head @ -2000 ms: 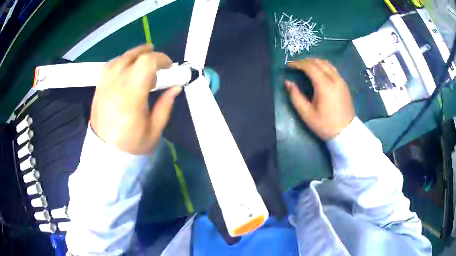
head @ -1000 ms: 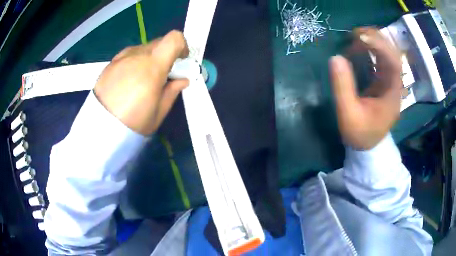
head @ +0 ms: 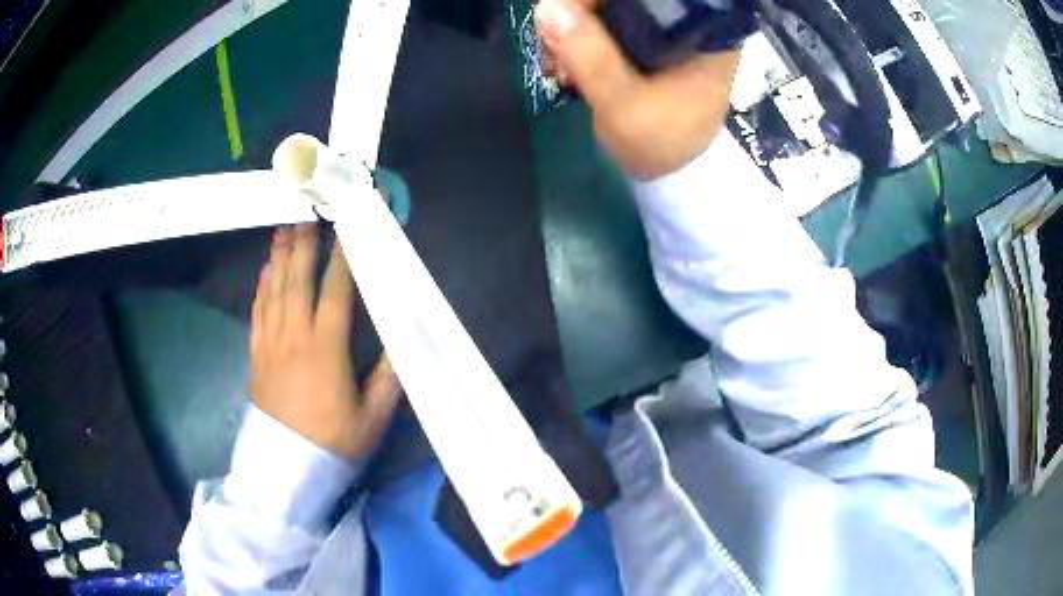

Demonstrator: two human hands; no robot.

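The white three-armed assembly (head: 437, 349) lies on the black jig (head: 472, 175), with orange tips on its lower and left arms. The upper arm is cut off by the top edge. The short white hub tube (head: 304, 163) stands where the arms meet, its open end showing. My left hand (head: 305, 343) lies flat below the hub between two arms. Its fingertips are at the left arm's edge, and the thumb is partly hidden by the lower arm. My right hand (head: 664, 105) is closed around the black screwdriver (head: 676, 26) at the top; its bit is not visible.
The screw pile (head: 534, 64) is partly hidden by my right hand. A black-and-white device (head: 892, 87) with a dark cord stands at the right. Stacked white strips (head: 1020, 338) are far right. Small white hubs (head: 79, 524) sit on the dark tray at the left.
My left hand has let go of the hub tube and moved below it; the tube now stands upright. My right hand, empty before, holds the screwdriver. The view has shifted right.
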